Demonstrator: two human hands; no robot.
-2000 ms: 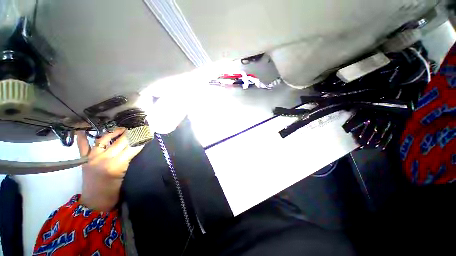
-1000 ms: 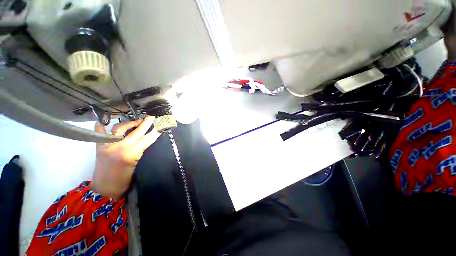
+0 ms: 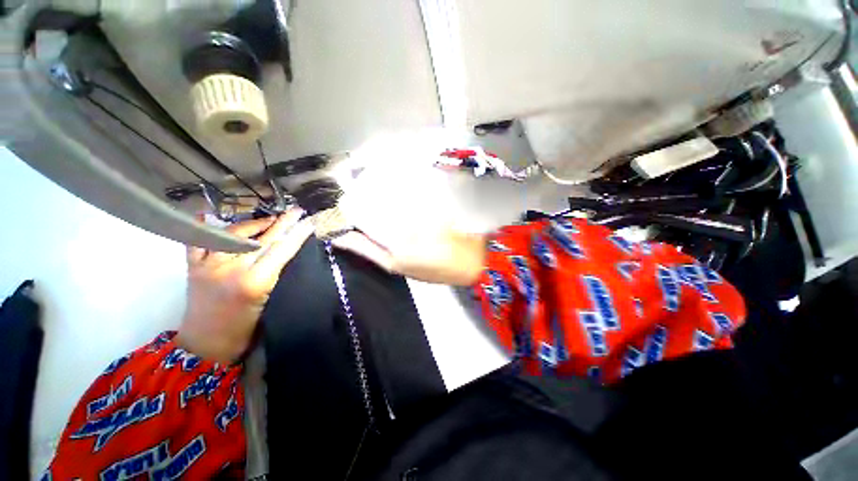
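Note:
A black fabric panel (image 3: 301, 348) runs from under the machine head down over the lap. A zipper (image 3: 353, 329) with a silver-speckled line of teeth lies along it. My left hand (image 3: 235, 282) is at the panel's upper left edge, fingers extended up by the needle area; its fingertips are partly hidden by the machine parts. My right hand (image 3: 419, 249) lies at the panel's upper right edge, partly washed out by the lamp glare, fingers towards the needle. Whether either hand grips the fabric cannot be told. The needle is hidden.
The off-white sewing machine (image 3: 583, 66) spans the top, with a cream ribbed knob (image 3: 229, 105). Red-handled snips (image 3: 461, 153) lie under the arm. A pile of black zipper strips (image 3: 696, 207) is at right. A dark strip pile (image 3: 19, 366) lies at far left.
My right hand has come in from the right to the upper part of the panel. My left hand stays near the needle area. The view has shifted, so the machine head appears further right.

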